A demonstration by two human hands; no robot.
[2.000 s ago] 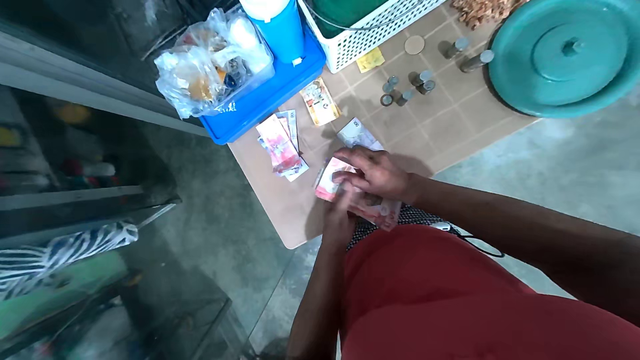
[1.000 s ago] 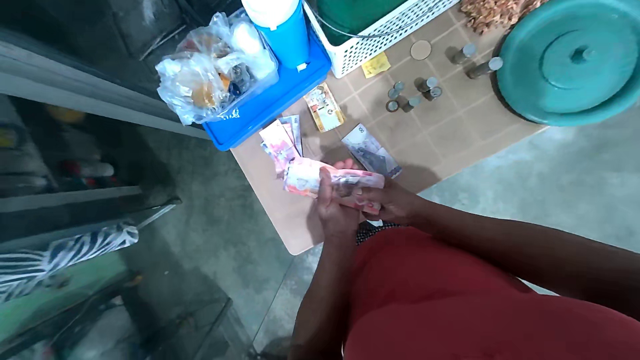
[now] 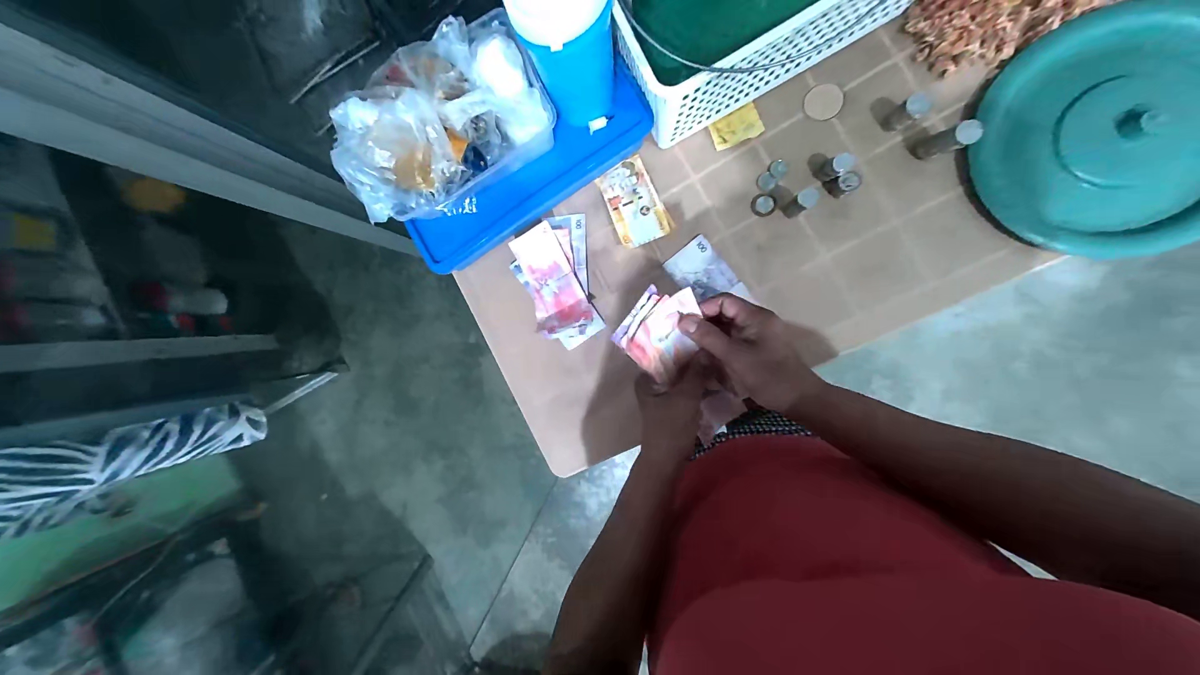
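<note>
My left hand grips a fanned bundle of reddish and violet banknotes from below, over the table's near edge. My right hand pinches the upper right edge of the same bundle between thumb and fingers. A grey-violet banknote lies just beyond, partly hidden by my right hand. Left of the bundle is a loose pile of reddish and bluish banknotes. An orange-yellow banknote rests near the blue lid. More reddish paper shows below my right hand, partly covered.
Several coin stacks stand on the brown table. Behind are a blue lid bearing a plastic tub with bags and a blue container, a white perforated basket and a yellow paper. A green round lid lies right.
The banknotes in my hands were stretched out wide one second ago and are now a compact fan, held nearer the table's front edge. My right hand has come up onto their upper edge.
</note>
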